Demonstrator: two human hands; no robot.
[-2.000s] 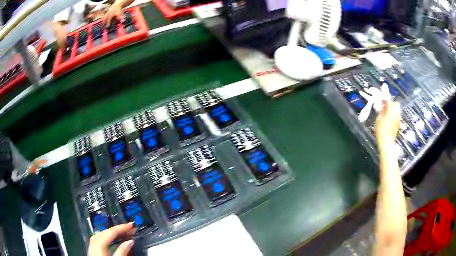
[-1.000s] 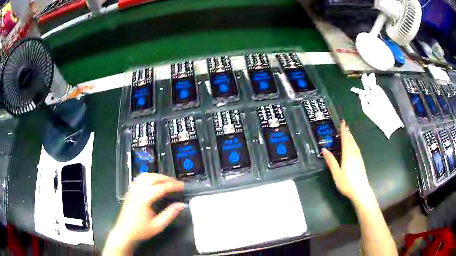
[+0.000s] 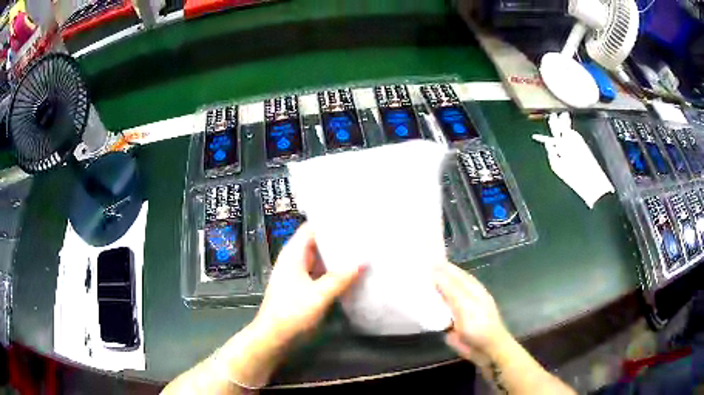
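A white stack of what look like empty protective bags [image 3: 374,224] is held up over the near middle of a clear blister tray [image 3: 513,241]. My left hand [image 3: 297,289] grips its left side and my right hand [image 3: 471,308] grips its lower right corner. The tray holds black keypad phones [image 3: 486,193] in two rows, white keys at the far end and blue marks on the screens. The white stack hides part of the near row.
A black desk fan [image 3: 50,112] and a dark smartphone [image 3: 116,297] on a white sheet [image 3: 73,324] are at left. A white glove [image 3: 577,162], a white fan [image 3: 571,77] and another filled tray [image 3: 656,289] are at right.
The white stack has been lifted from the bench's near edge and now covers part of the tray. Both hands have moved inward and taken hold of it; the right hand has left the rightmost near phone.
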